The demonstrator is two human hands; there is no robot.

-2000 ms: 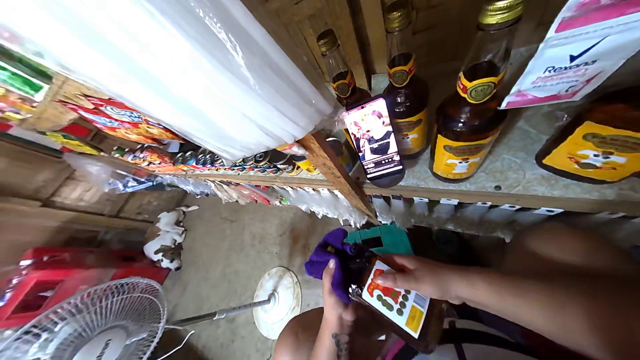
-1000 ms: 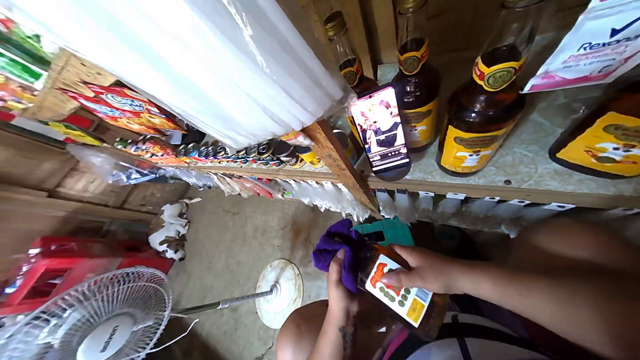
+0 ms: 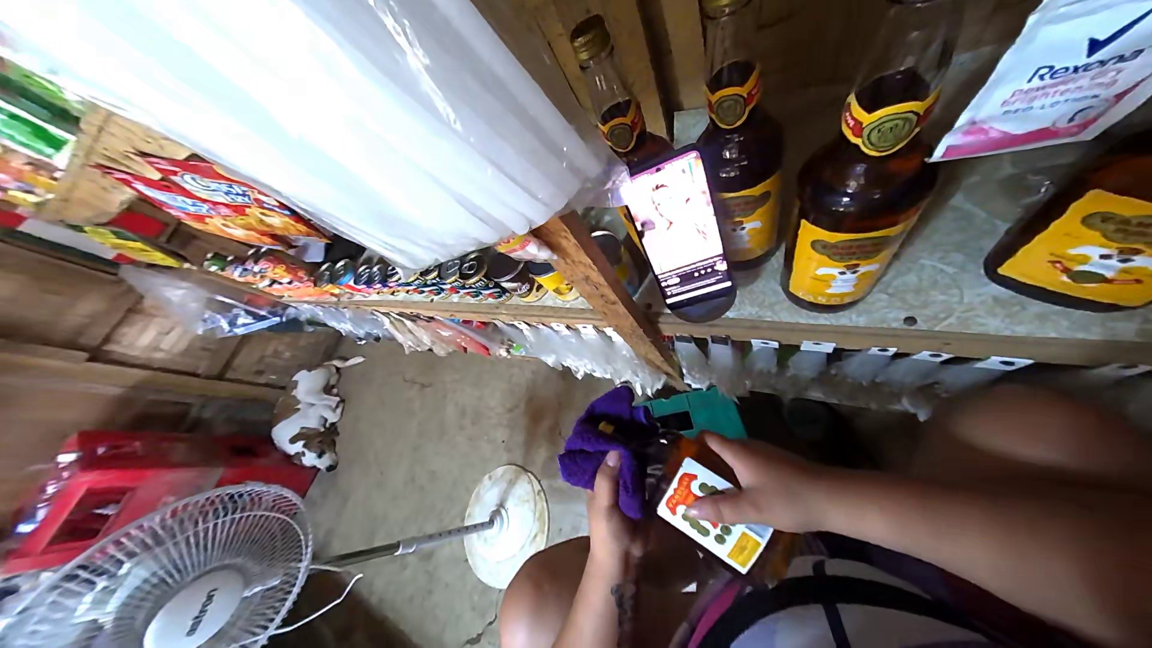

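My left hand (image 3: 612, 522) grips a purple cloth (image 3: 596, 447) at the neck end of a dark glass bottle (image 3: 715, 515). Around the bottle's body is my right hand (image 3: 756, 486), its thumb resting on the white, red and yellow label. The bottle lies tilted above my lap, and its neck is mostly hidden by the cloth. A lit smartphone (image 3: 681, 229) leans against similar bottles on the shelf above my hands. Among these are an upright amber bottle (image 3: 855, 225) with a yellow label and another bottle (image 3: 1084, 243) at the right edge.
A shelf edge (image 3: 900, 337) and hanging plastic packets (image 3: 576, 351) run above my hands. A teal container (image 3: 702, 414) is just beyond the bottle. At left are a white fan (image 3: 193, 585), a red crate (image 3: 99, 495) and a dog (image 3: 310, 414); a round stand base (image 3: 507, 526) rests on the floor.
The purple cloth has changed shape at the neck end of the bottle. Both hands keep their hold.
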